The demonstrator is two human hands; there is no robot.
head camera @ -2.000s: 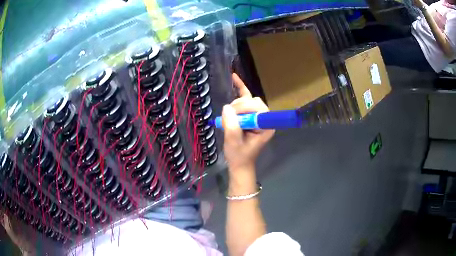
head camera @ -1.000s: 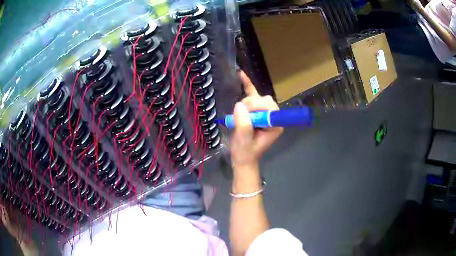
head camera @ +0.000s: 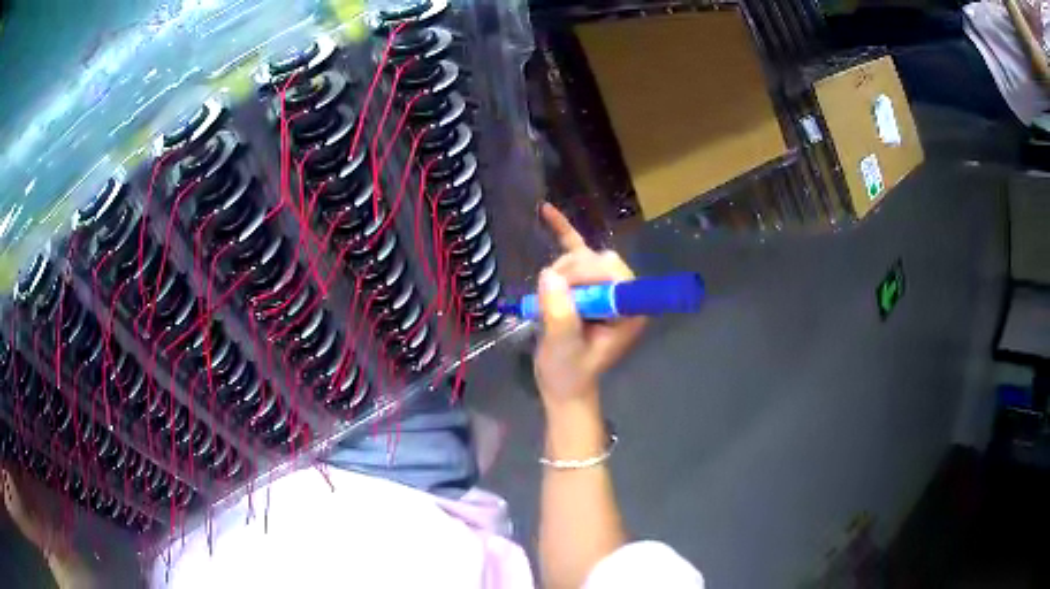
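A clear plastic tray (head camera: 524, 127) leans between the bench and my lap. Its long channels hold rows of small round wired parts (head camera: 443, 109), black with silvery rims. Thin red lead wires (head camera: 286, 150) hang across them. My right hand (head camera: 585, 311) holds a blue marker (head camera: 656, 295) level, its tip pointing left at the lower end of the rightmost row; I cannot tell if it touches a part. My right index finger points up beside the tray's edge. My left hand (head camera: 14, 500) shows only partly at the left picture edge by the tray; its fingers are hidden.
The green bench (head camera: 69, 92) with yellow tape lies behind the tray. Stacked trays with a brown cardboard sheet (head camera: 689, 109) and a labelled cardboard piece (head camera: 869, 132) stand right of it. Grey floor (head camera: 748, 403) bears a green arrow sign (head camera: 890, 289). A person's sleeve (head camera: 1004, 58) shows at top right.
My right hand and the marker have moved down along the rightmost row, from its middle to near its lower end. The view has shifted, so the tray sits higher in the picture.
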